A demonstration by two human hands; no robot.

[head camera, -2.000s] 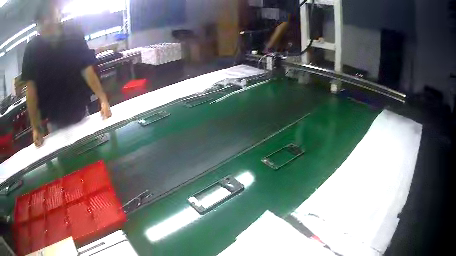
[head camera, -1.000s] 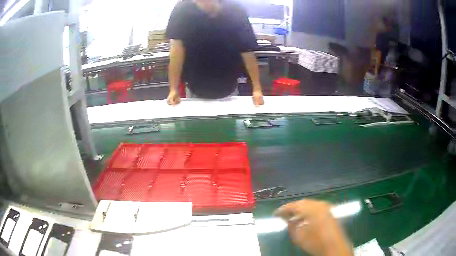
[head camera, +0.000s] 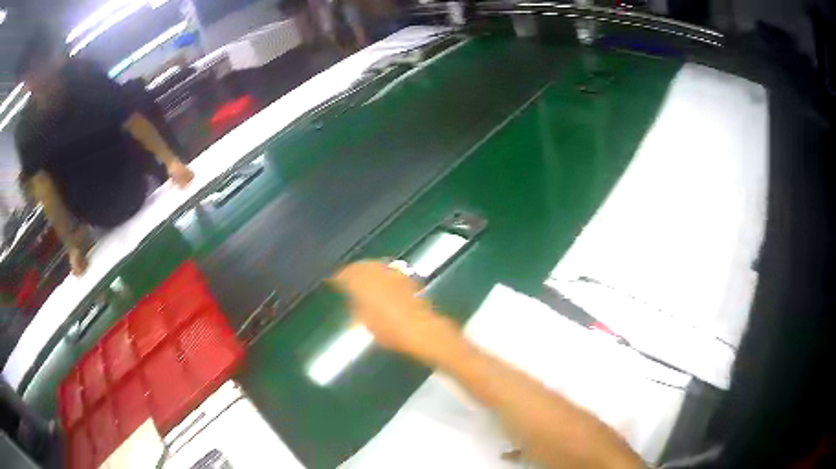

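A thin dark phone frame (head camera: 458, 225) lies on the green conveyor belt in front of me, with bright lamp reflection in its open centre. My right hand (head camera: 380, 298) is over its near left end and hides that end. The hand is blurred, and I cannot tell whether its fingers grip the frame. My left hand is out of the picture. Another phone frame (head camera: 240, 185) lies near the far belt edge, and a blurred one (head camera: 89, 317) lies further left.
A red compartment tray (head camera: 147, 353) is at lower left, behind a cream block (head camera: 136, 449). White sheets (head camera: 674, 211) cover the right belt edge, with a loose white piece (head camera: 513, 334) near my forearm. A person (head camera: 87, 151) stands across the belt, hands on its far edge.
The view has swung right, and the row of frames at lower left has gone out of it. My right hand, earlier over bare belt, is now at the near end of a phone frame.
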